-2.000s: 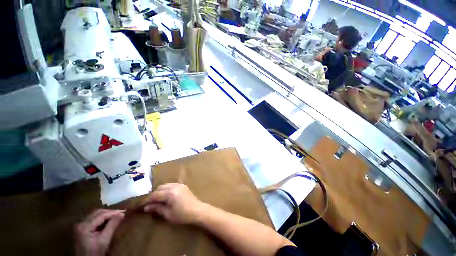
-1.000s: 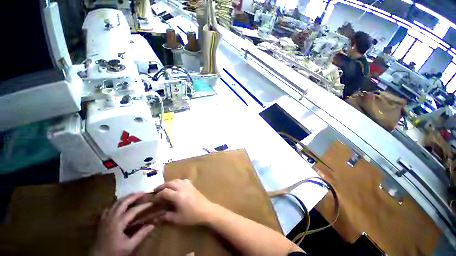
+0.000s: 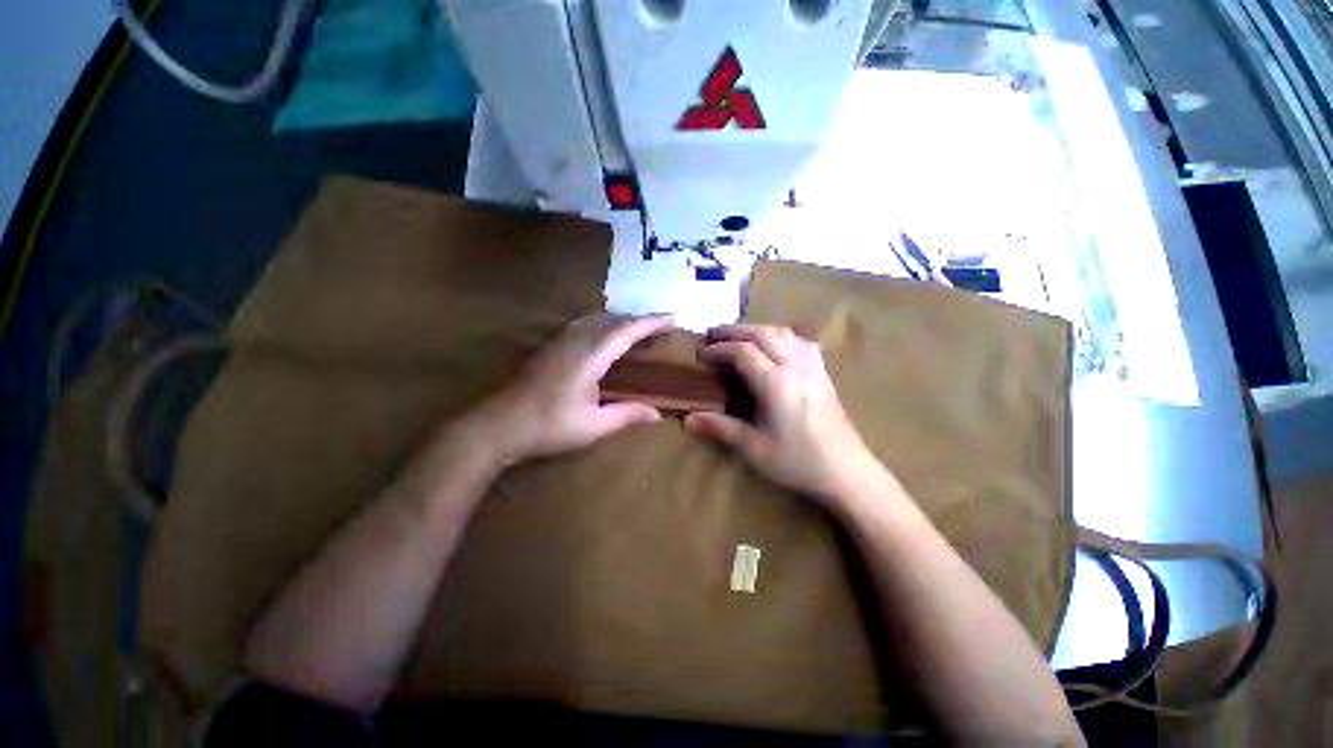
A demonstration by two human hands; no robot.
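A wide brown bag panel lies over the front of the table, with a notch at its far edge below the sewing machine head. A small cream label is on its face. A reddish-brown strip lies at the notch between my hands. My left hand holds the strip's left end and my right hand holds its right end, thumbs on the near side. The fingertips partly hide the strip. Both hands are bare, just in front of the needle area.
Handle loops hang at the panel's right end, and a fainter loop at its left. Snips and a small black object lie right of the needle area. A dark flat rectangle is at the far right.
The view has swung left and down, centring the machine head. My hands have come to both sides of the strip at the notch. The label and the panel's left part now show.
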